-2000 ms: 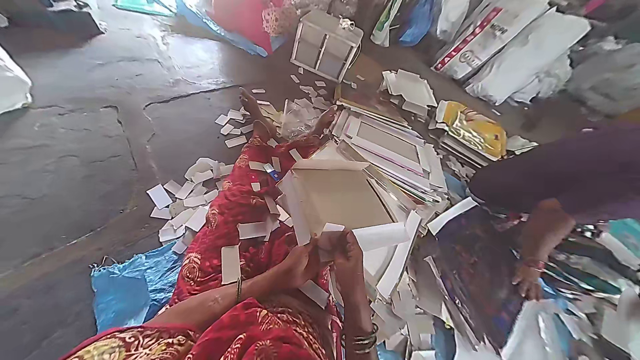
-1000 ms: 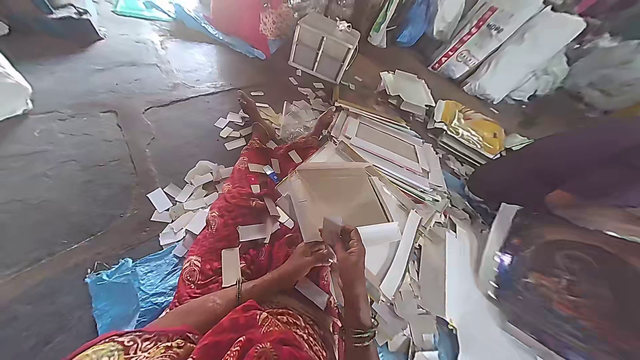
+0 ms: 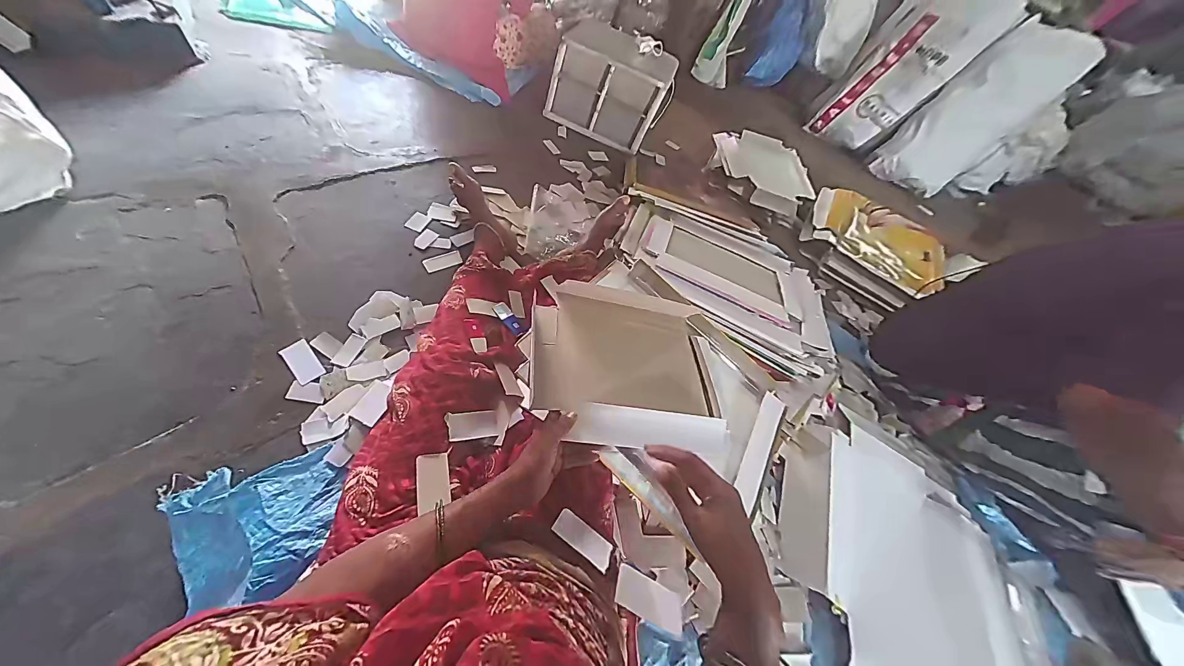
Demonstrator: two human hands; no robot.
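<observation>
A shallow cardboard tray (image 3: 620, 361) with folded edges lies across my lap, its near white flap (image 3: 647, 428) spread toward me. My left hand (image 3: 541, 458) is at the tray's near left corner, fingers closed on its edge. My right hand (image 3: 698, 495) is bent beside a thin, shiny, coloured sheet (image 3: 647, 486) just below the flap; whether the fingers grip it is not clear. Small white card pieces (image 3: 472, 425) lie on the red patterned cloth over my legs, near a small blue item (image 3: 508, 318).
Stacked flat cardboard frames (image 3: 731, 264) lie right of my feet. Card scraps (image 3: 356, 370) cover the floor at left, beside a blue plastic sheet (image 3: 250, 532). A large white board (image 3: 916, 555) lies at right, near another person's arm (image 3: 1119, 462). A white-framed box (image 3: 610, 83) stands ahead.
My hands, close together before at the tray's near edge, are now apart, the right one lower and farther right. The other person's arm has moved, and a large white board now lies at right.
</observation>
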